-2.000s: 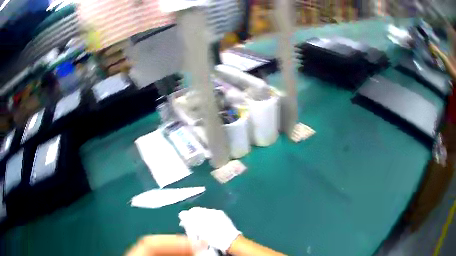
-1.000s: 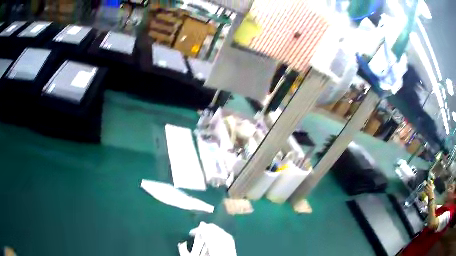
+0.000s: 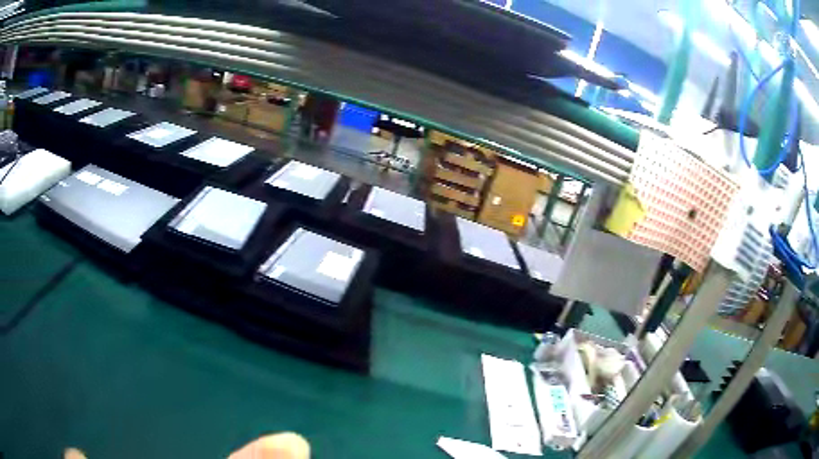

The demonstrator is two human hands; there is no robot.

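Observation:
A bare part of a hand, seemingly my left hand [image 3: 272, 446], is cut off by the bottom edge. A smaller bit of skin shows further left at the same edge. Whether it holds anything is hidden. No white glove shows, and my right hand is not in view. Nearest in front is the green bench mat [image 3: 180, 376]. Behind it, laptops with silver-grey panels [image 3: 314, 264] lie on stacked black foam [image 3: 323, 336]; some have white labels. The white pointed strip [image 3: 467, 448] is cut off by the bottom edge.
At the right are a white card [image 3: 510, 403], a parts bin [image 3: 575, 381], a white pen cup [image 3: 673, 432] and slanting metal posts [image 3: 664, 354]. A red-dotted sheet [image 3: 687, 202] and a grey board [image 3: 609, 273] hang there. Piped shelving [image 3: 314, 76] crosses above. Dark piles [image 3: 768, 412] lie far right.
The view has swung left, so the laptop rows fill the middle and the bin and posts sit at the right. The white-gloved hand seen earlier has left the picture.

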